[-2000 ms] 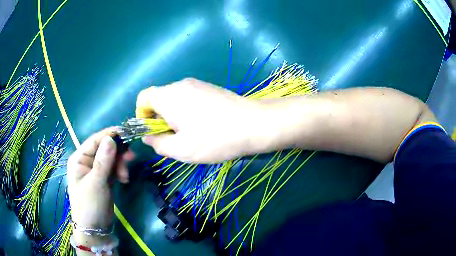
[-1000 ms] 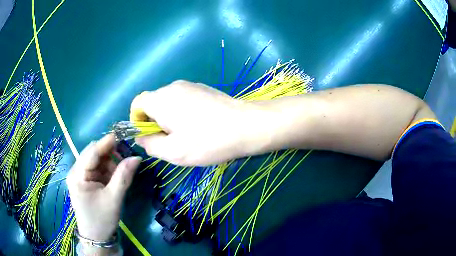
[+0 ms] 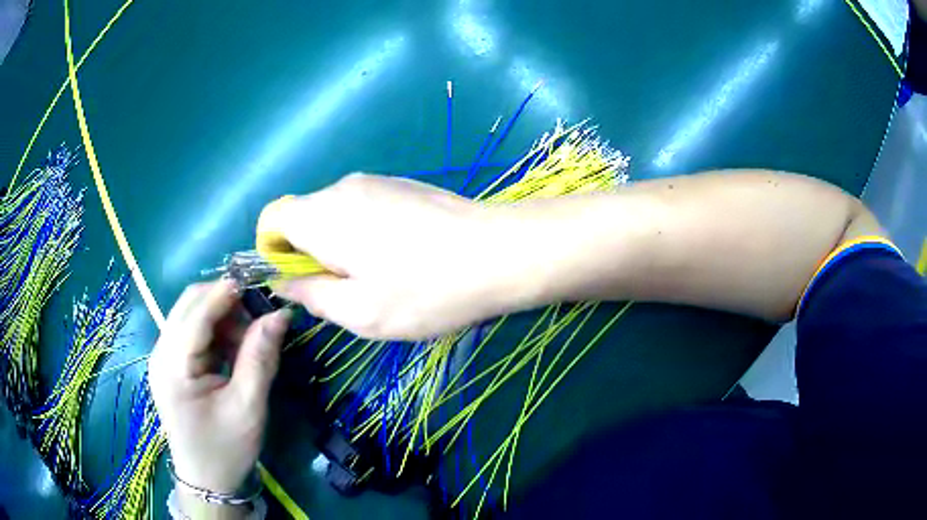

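Note:
My right hand [image 3: 376, 259] is closed around a thick bundle of yellow wires [image 3: 296, 265]. Their silver terminals [image 3: 247, 268] stick out past its fingertips, and the far ends [image 3: 595, 163] fan out beyond the forearm. My left hand [image 3: 219, 371] is just below the terminals, its thumb and fingers at a small black housing [image 3: 262, 302]; the grip is partly hidden. More black housings [image 3: 344, 462] lie on the table under my right forearm, with blue and yellow wires [image 3: 447, 386] spread from them.
Piles of blue and yellow wires [image 3: 39, 254] lie at the left of the dark green table [image 3: 305, 112]. A long yellow cord [image 3: 100, 183] crosses the left side. Loose blue wires [image 3: 513, 122] point away behind the forearm. Part of a person in dark clothing [image 3: 914, 51] shows at the top right edge.
Both hands have shifted slightly. My left thumb and fingers have opened from their earlier closed pinch around the housing, then moved a little nearer each other. My right hand still holds the yellow bundle.

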